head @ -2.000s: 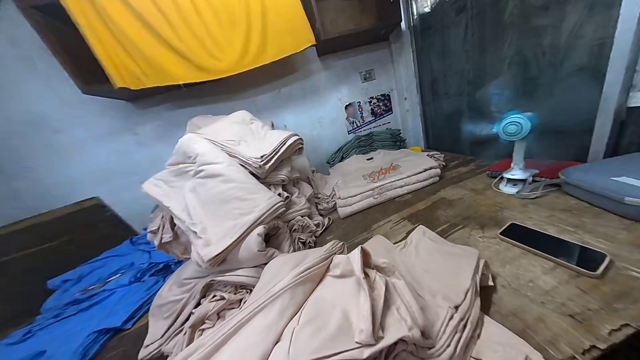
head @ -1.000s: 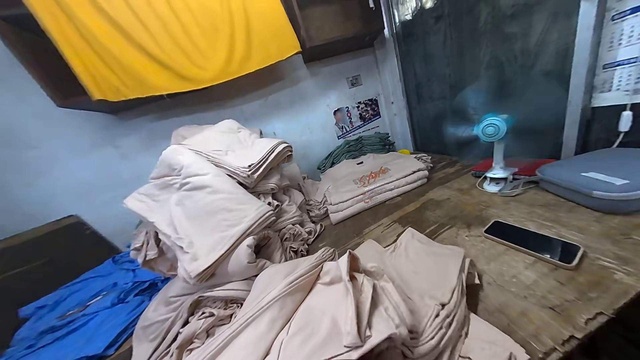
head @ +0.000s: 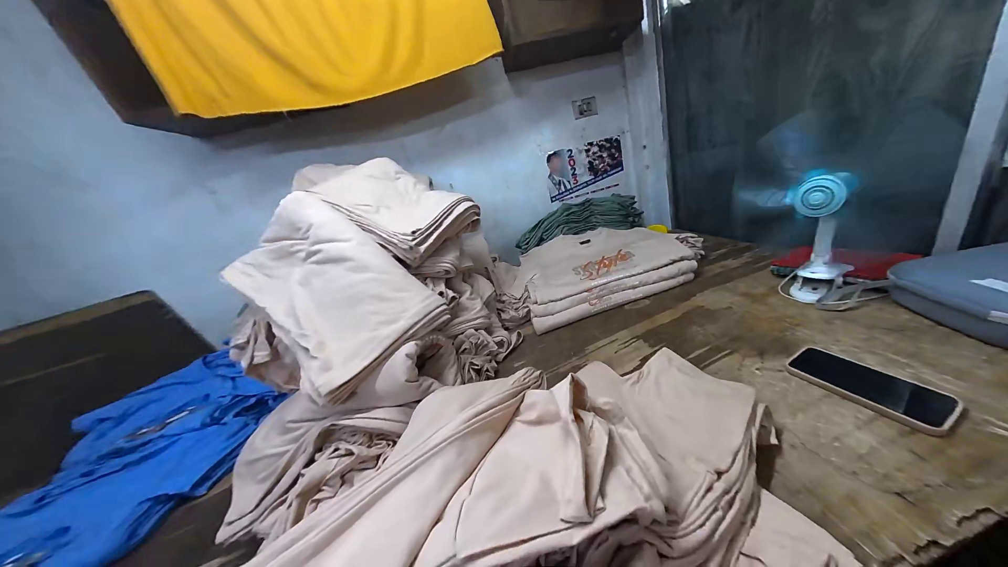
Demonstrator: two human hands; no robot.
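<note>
Neither my left hand nor my right hand shows in the head view. A tall, uneven heap of folded beige fabric (head: 339, 291) rises left of centre on the wooden table (head: 850, 465). Nearer to me, more beige fabric pieces (head: 543, 472) lie draped and bunched along the front. Behind them, folded beige shirts with an orange print (head: 606, 272) form a neat stack, with folded dark green garments (head: 583, 220) beside the wall. Blue garments (head: 165, 441) are spread at the left.
A smartphone (head: 874, 390) lies on the right. Behind it are a small spinning fan (head: 820, 197), a red folded item (head: 874, 264) and a grey case (head: 953, 291). Yellow cloth (head: 315, 55) hangs from a wooden shelf (head: 567, 31) above.
</note>
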